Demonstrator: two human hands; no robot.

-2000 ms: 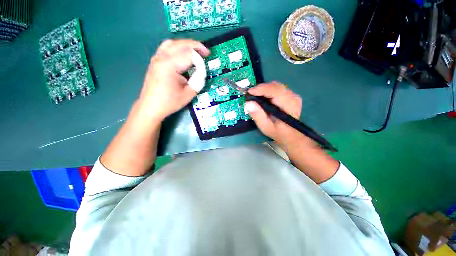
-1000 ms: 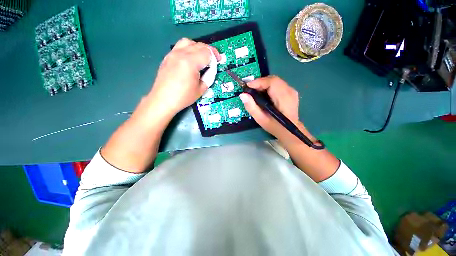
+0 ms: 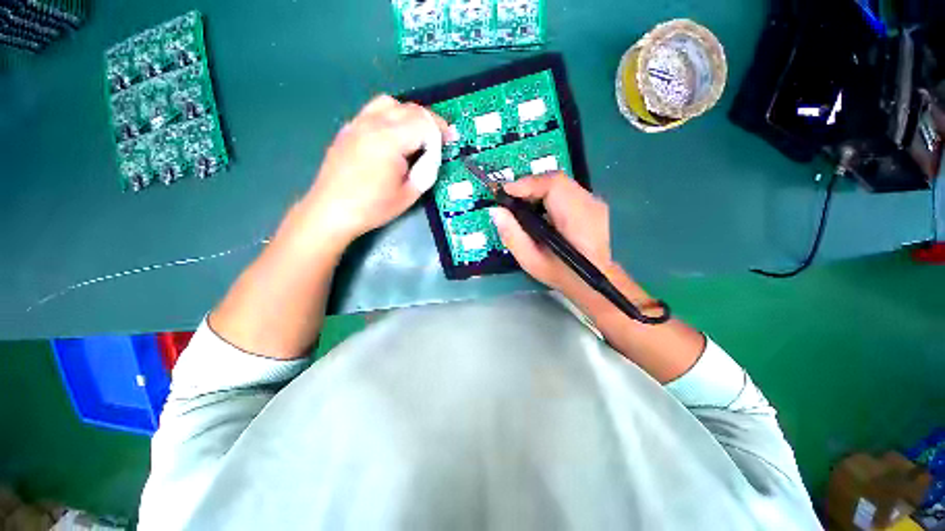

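Note:
A green PCB panel [image 3: 503, 130] with white rectangles lies on a black pallet [image 3: 577, 156] near the bench's front edge. My right hand [image 3: 560, 223] holds the black soldering iron [image 3: 570, 254] like a pen, its metal tip over the panel's left part. My left hand [image 3: 378, 166], with a white covering [image 3: 426, 156] at the fingertips, is closed at the panel's upper left corner and hides part of it. A thin strand of solder wire [image 3: 155, 268] trails on the bench left of my left forearm. The wire between my left fingertips is too small to make out.
Another PCB panel [image 3: 166, 104] lies at the left, one more [image 3: 471, 26] beyond the pallet. A round crusted pot [image 3: 671, 78] stands right of the pallet. A phone [image 3: 813, 88] and dark iron stand [image 3: 896, 130] are at far right. A blue bin [image 3: 109, 384] is below the bench edge.
The panel and other bench things appear shifted right in view. The iron's tip has moved toward the panel's left side, close to my left fingertips. Both hands keep their holds.

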